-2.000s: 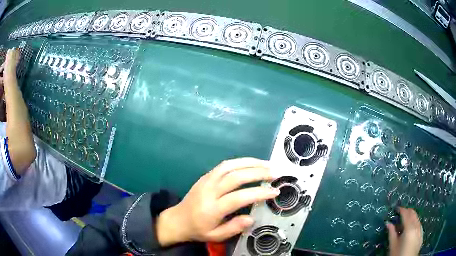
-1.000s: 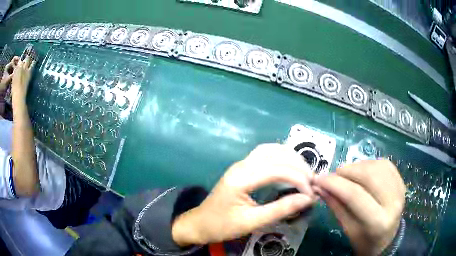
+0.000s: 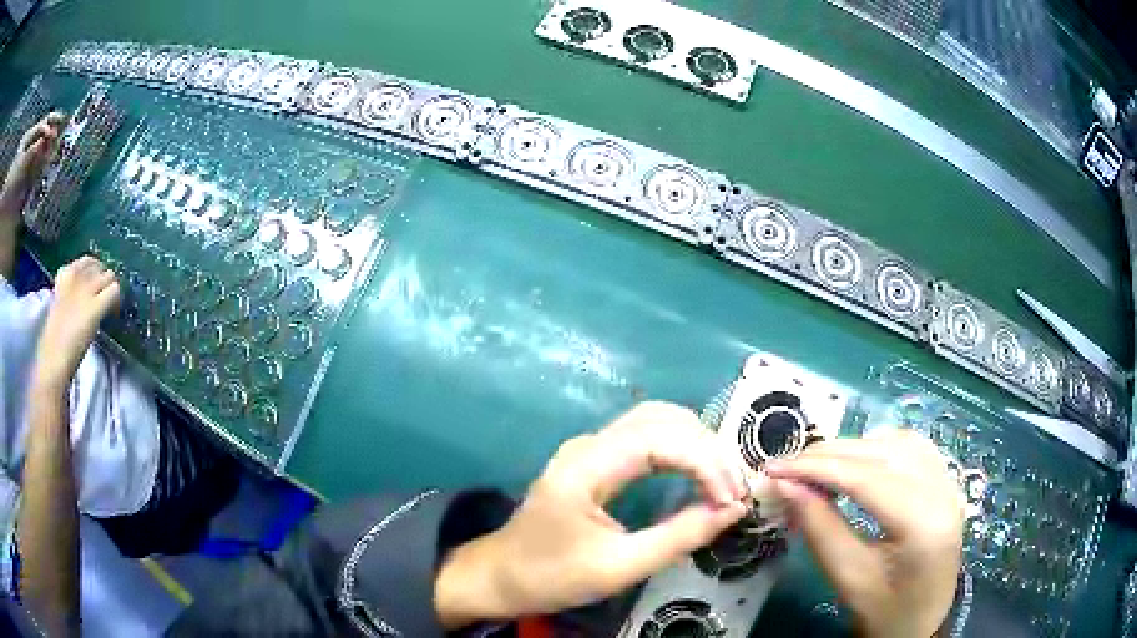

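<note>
A silver three-hole housing (image 3: 798, 385) lies tilted in front of me, its top cavity showing and its lower cavities partly behind my hands. My left hand (image 3: 599, 517) is over its middle cavity with thumb and index fingertips pinched on a small part (image 3: 748, 501). The part is too small and blurred to name exactly. My right hand (image 3: 879, 517) meets it there, thumb and index fingertips together at the same part. Whether my right fingertips grip it I cannot tell. A clear blister tray (image 3: 1041, 499) lies at the right, partly hidden by my right hand.
A row of concentric-ring plates (image 3: 599, 165) crosses the bench. A waiting housing (image 3: 646, 45) lies beyond it, near a pale metal strip (image 3: 873, 102). Another blister tray (image 3: 237, 268) and a neighbour's hands (image 3: 82, 293) are at left. A small black device (image 3: 1102, 157) is far right.
My right hand has come from the right tray to my left hand over the housing. The view has shifted, bringing the waiting housing in. The neighbour's hands have moved apart.
</note>
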